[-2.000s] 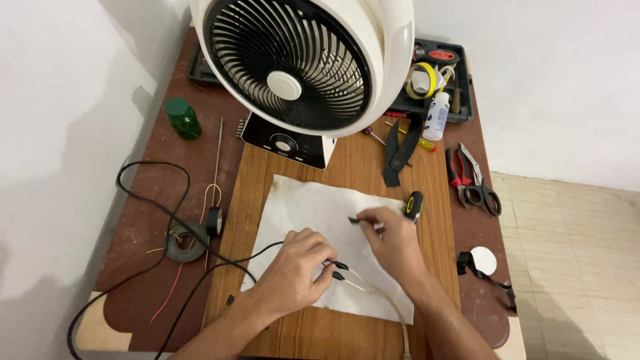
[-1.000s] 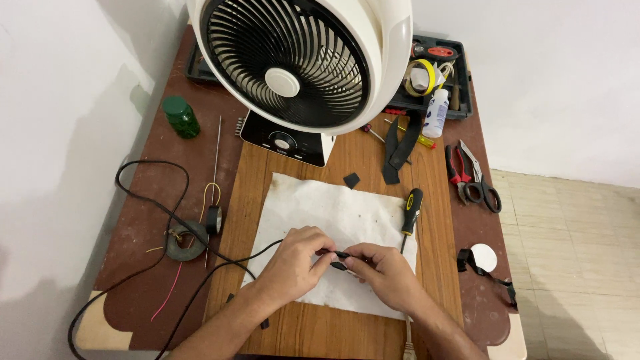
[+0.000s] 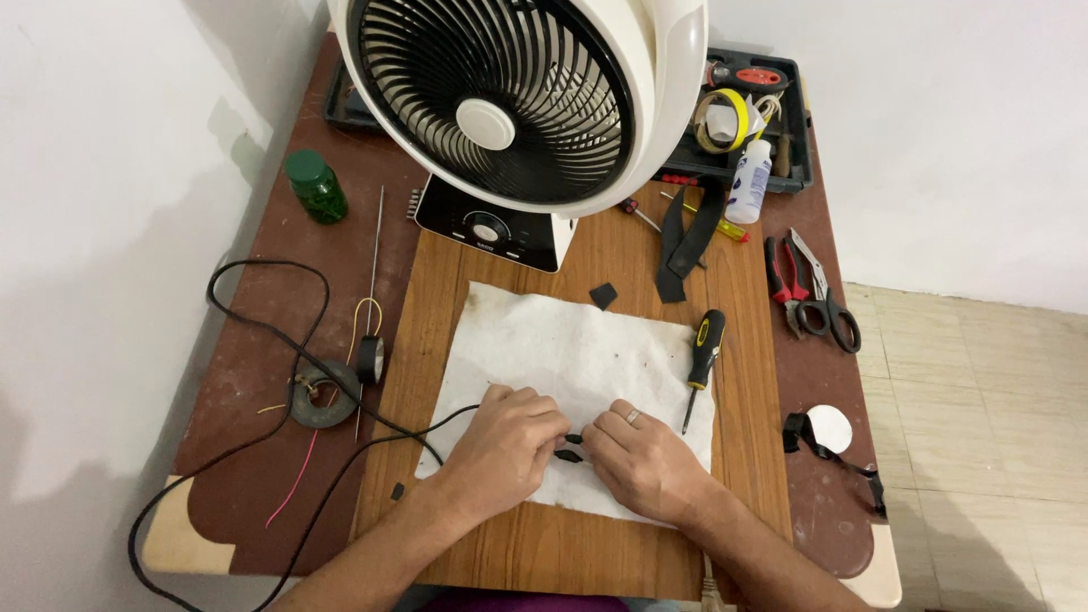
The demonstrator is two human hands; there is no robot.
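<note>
Over a white cloth [image 3: 578, 357] my left hand [image 3: 510, 442] and my right hand [image 3: 642, 459] pinch a short black taped wire joint [image 3: 574, 439] between their fingertips. A second black taped joint [image 3: 569, 456] lies just below it, between the hands. A black cord [image 3: 382, 438] runs from the left to under my left hand. To the right of my right hand, a black and yellow screwdriver [image 3: 705, 348] rests on the cloth's edge. The fingertips partly hide the wires.
A white and black fan [image 3: 484, 125] stands at the back. Pliers [image 3: 788, 285], scissors [image 3: 824, 306] and loose black tape [image 3: 837, 455] lie right. Rolls of tape [image 3: 323, 393] and a green jar [image 3: 316, 187] sit left. An open tool case [image 3: 786, 127] stands back right.
My right hand, higher and holding a small black piece two seconds ago, has come down beside my left hand at the joints. A small black square now lies at the cloth's top edge.
</note>
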